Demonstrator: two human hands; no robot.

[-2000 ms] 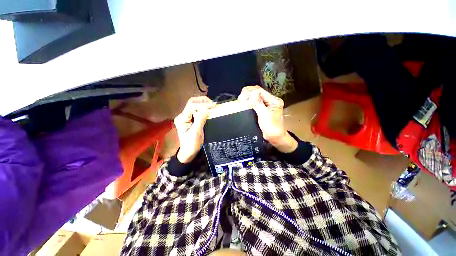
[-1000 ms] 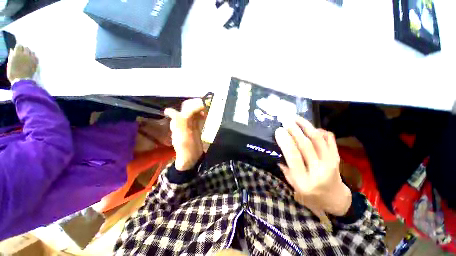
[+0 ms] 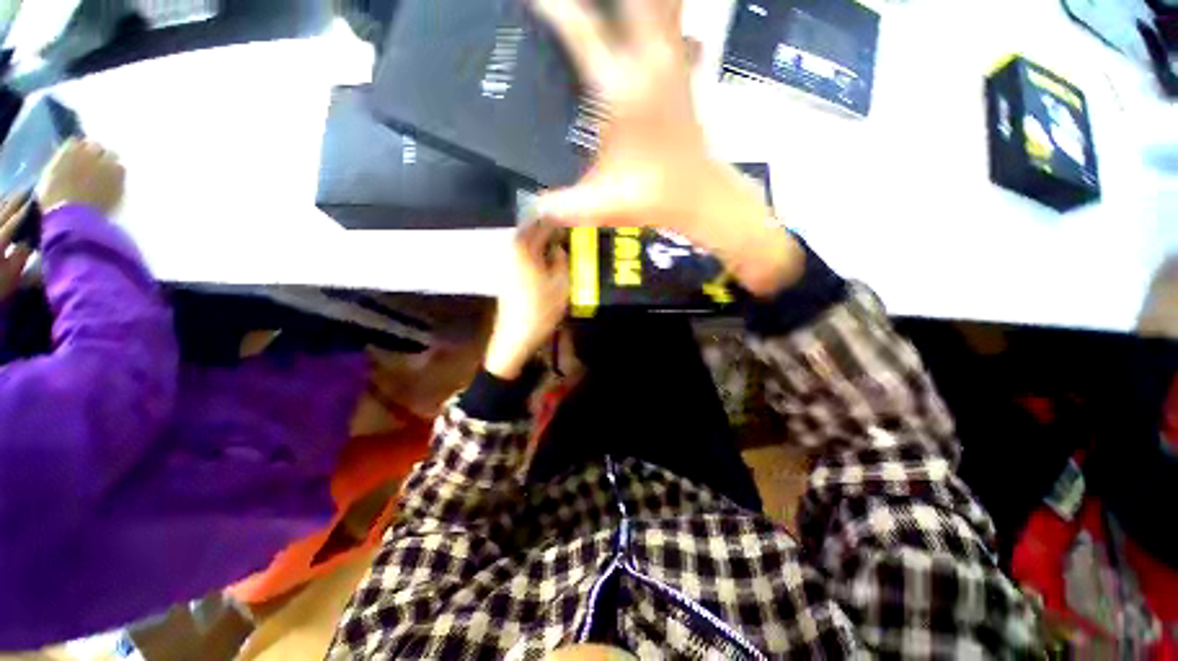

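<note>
The black retail box (image 3: pixel 665 274), with a yellow end, yellow lettering and a white picture, is at the table's front edge before me. My left hand (image 3: pixel 527 291) is at its left end, with the fingers closed on that end; the fingertips are partly hidden. My right hand (image 3: pixel 646 149) is raised above the box, blurred, with its fingers spread and holding nothing visible. It covers part of the box and reaches in front of the stacked black boxes (image 3: pixel 452 78).
A flat black printed piece (image 3: pixel 804 54) lies at the back. A closed retail box (image 3: pixel 1044 132) stands on the right of the white table (image 3: pixel 891 233). A neighbour's purple sleeve (image 3: pixel 103 284) and hand are at the left. A red stool is below.
The retail box has turned and moved up from my lap to the table edge. My right hand has left it and moved up and left, fingers spread. The view shows more of the table.
</note>
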